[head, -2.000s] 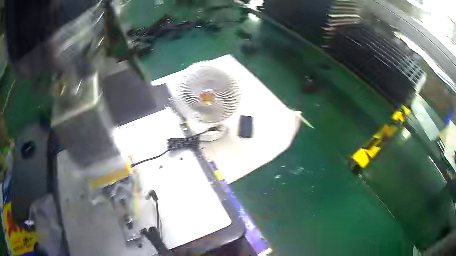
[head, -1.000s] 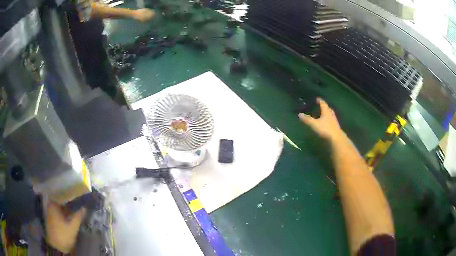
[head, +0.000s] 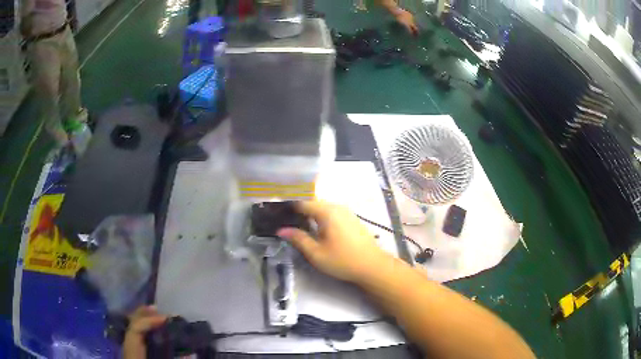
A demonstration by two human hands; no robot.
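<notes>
My right hand (head: 325, 237) grips a black adapter housing (head: 275, 218) just under the large grey horn (head: 277, 102), at the fixture (head: 282, 291). The fixture's pocket is hidden behind the housing and hand. My left hand (head: 143, 332) is at the bottom left, partly cut off by the edge, and holds a black adapter (head: 184, 338). A bundled black cord (head: 323, 327) lies on the pale base plate (head: 204, 280) right of the fixture's front end. Whitish film (head: 237, 228) surrounds the fixture.
A desk fan (head: 430, 167) and a small black rectangular object (head: 455, 220) stand on a white sheet (head: 485, 256) at the right. A crumpled clear bag (head: 123, 259) lies left. Beyond are the green conveyor (head: 538, 245), striped bar (head: 592, 289), black trays (head: 555, 91) and a person (head: 53, 66).
The view has swung left. My right hand has come from over the conveyor to the fixture with a housing. My left hand has moved from under the horn to the lower left.
</notes>
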